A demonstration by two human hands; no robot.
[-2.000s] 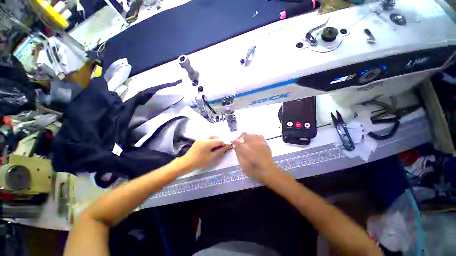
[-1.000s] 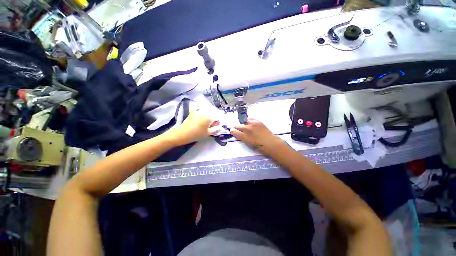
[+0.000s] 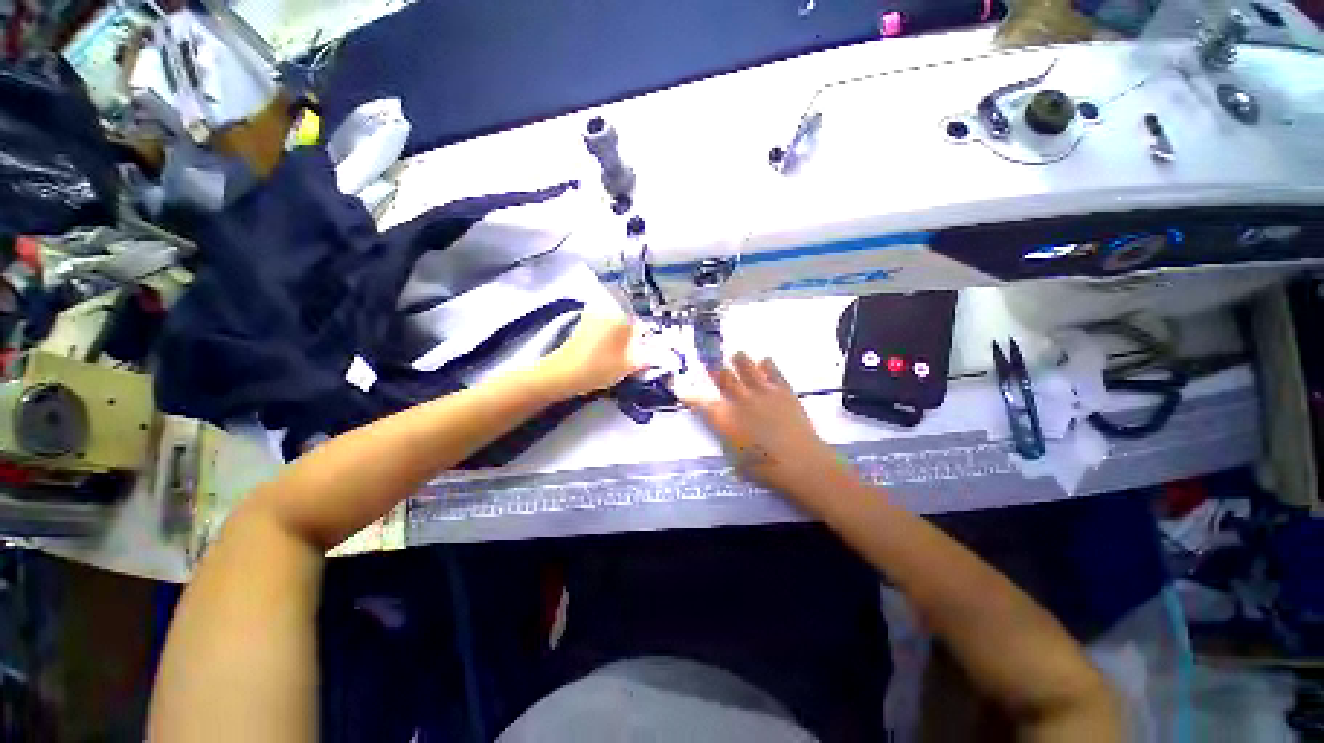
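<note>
The garment's navy side (image 3: 276, 312) is bunched left of the needle, with a small white tag. Its pale grey side (image 3: 472, 312) runs towards the presser foot (image 3: 707, 337). A small dark band (image 3: 646, 399) lies just left of and below the foot. My left hand (image 3: 593, 356) grips the garment beside the needle area; its fingertips are partly lost in glare. My right hand (image 3: 765, 418) lies palm down just right of and in front of the foot, fingers apart, with fingertips by the cloth's edge.
The white sewing machine head (image 3: 871, 189) spans above my hands. A smartphone (image 3: 899, 356), dark snips (image 3: 1018, 399) on a white scrap and black-handled scissors (image 3: 1140, 407) lie to the right. Ruler tape (image 3: 654, 495) follows the front edge. A beige second machine (image 3: 80, 428) stands far left.
The head view has shifted. The dark band now sits nearer the foot. My left hand has moved beside the needle area. My right hand has gone from pinching at the cloth to lying with fingers spread.
</note>
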